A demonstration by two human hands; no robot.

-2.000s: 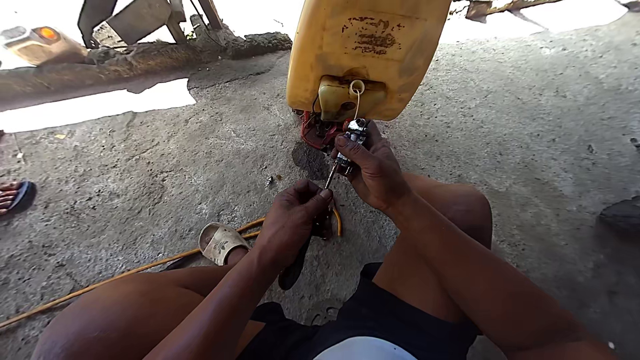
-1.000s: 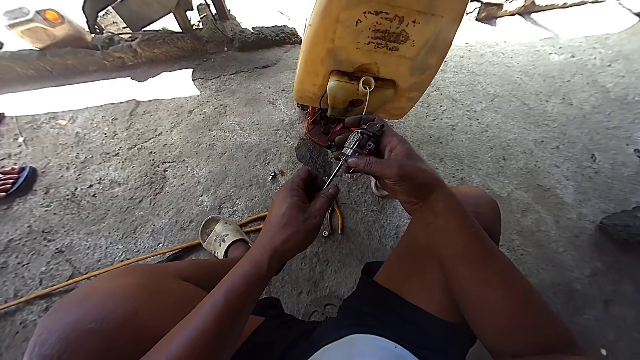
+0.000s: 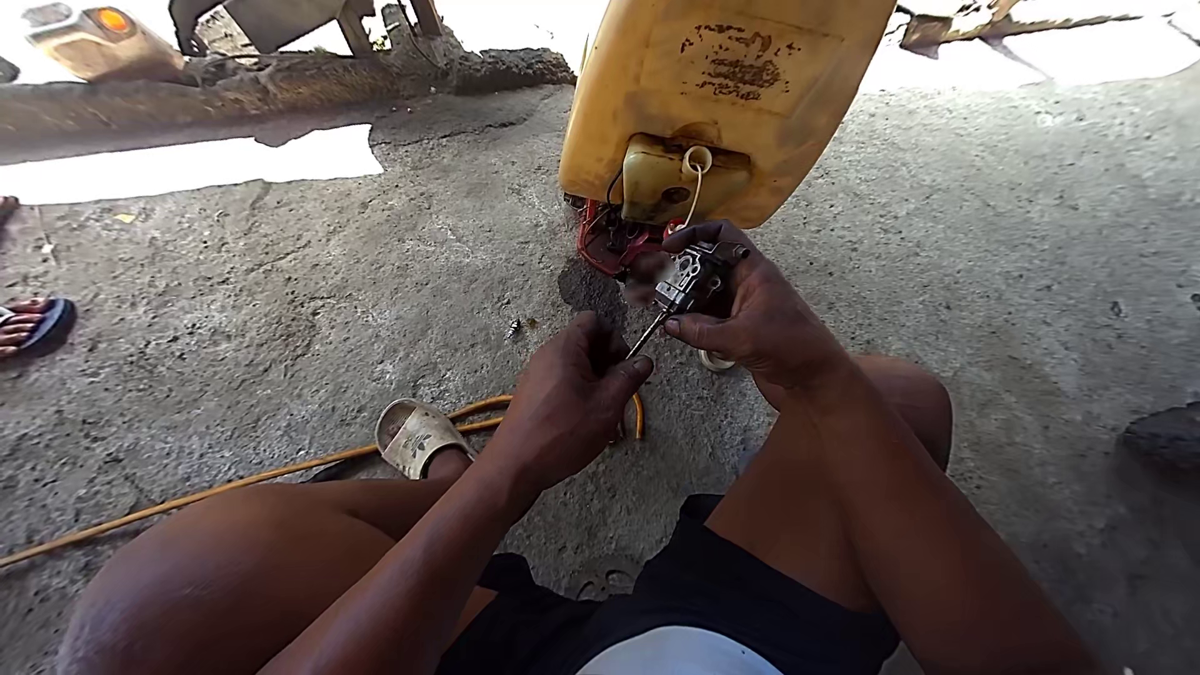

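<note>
My right hand [image 3: 759,314] holds a small metal carburetor [image 3: 692,274], its fingers around the body. Closed on the thin metal shaft of a tool, likely a screwdriver, [image 3: 647,336] is my left hand [image 3: 579,394]; the tool's handle is hidden in the palm. The far end of the shaft touches the lower side of the carburetor. Just beyond my hands stands a yellow plastic tank [image 3: 722,84] with a pale cord hanging at its recess, and red parts [image 3: 600,239] with wires show beneath it.
A yellow hose [image 3: 225,486] runs across the concrete floor, past a beige slide sandal [image 3: 417,439] on a foot. Another person's sandalled foot [image 3: 33,323] is at the left edge. A dark lump [image 3: 1162,441] lies at the right. A small metal part [image 3: 513,328] lies on the floor.
The carburetor has turned in my right hand, so that its holed metal face now shows. My left hand stays on the shaft.
</note>
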